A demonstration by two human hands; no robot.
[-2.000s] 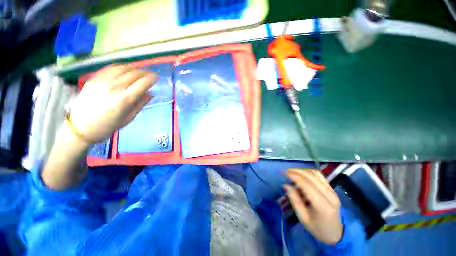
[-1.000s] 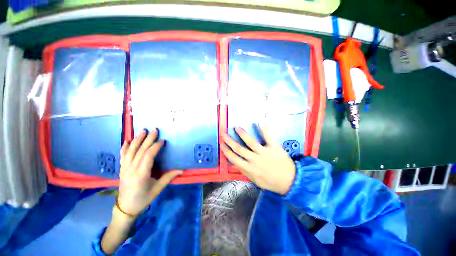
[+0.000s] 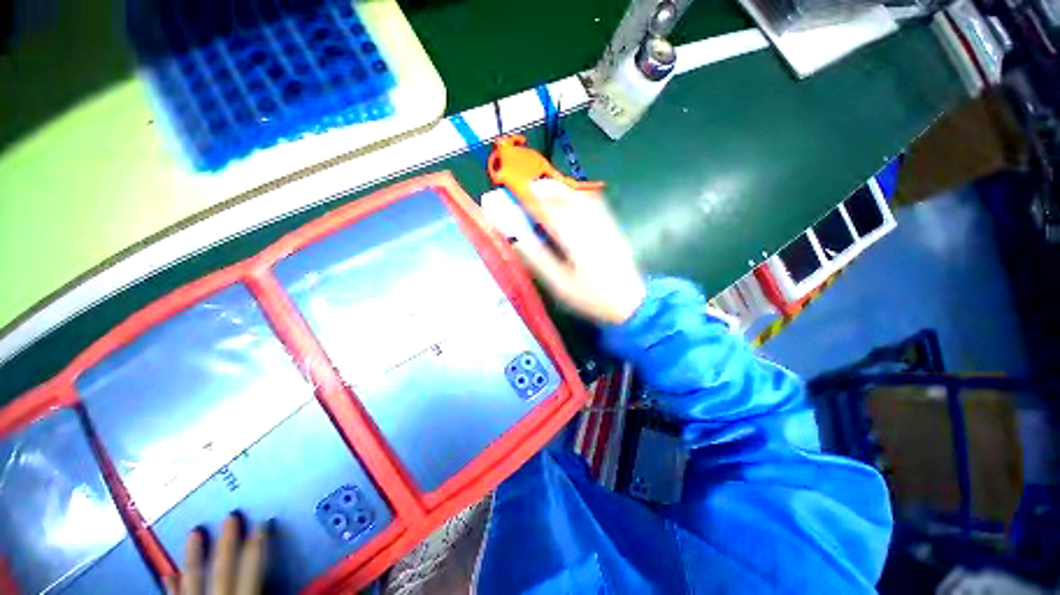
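Observation:
A red foam tray (image 3: 342, 425) holds pale-blue back covers side by side. The right cover (image 3: 407, 337) and the middle cover (image 3: 198, 407) each show a dark camera cluster at the lower right corner, with clear film over part of them. My right hand (image 3: 575, 250) is at the orange air gun (image 3: 520, 163) just right of the tray, slightly blurred, its fingers over the gun's lower part; the grip is not clear. My left hand (image 3: 221, 564) is cut off by the bottom edge, with its fingertips on the middle cover.
A blue gridded parts tray (image 3: 279, 81) lies on a yellow-green board (image 3: 70, 174) at upper left. A white bottle-like object (image 3: 628, 102) stands beyond the gun on the green bench (image 3: 744, 151). White-framed trays (image 3: 831, 238) and floor tape show at right.
The view has turned and shifted right. My right hand has moved from the tray to the air gun. My left hand stays at the middle cover, now mostly out of the picture.

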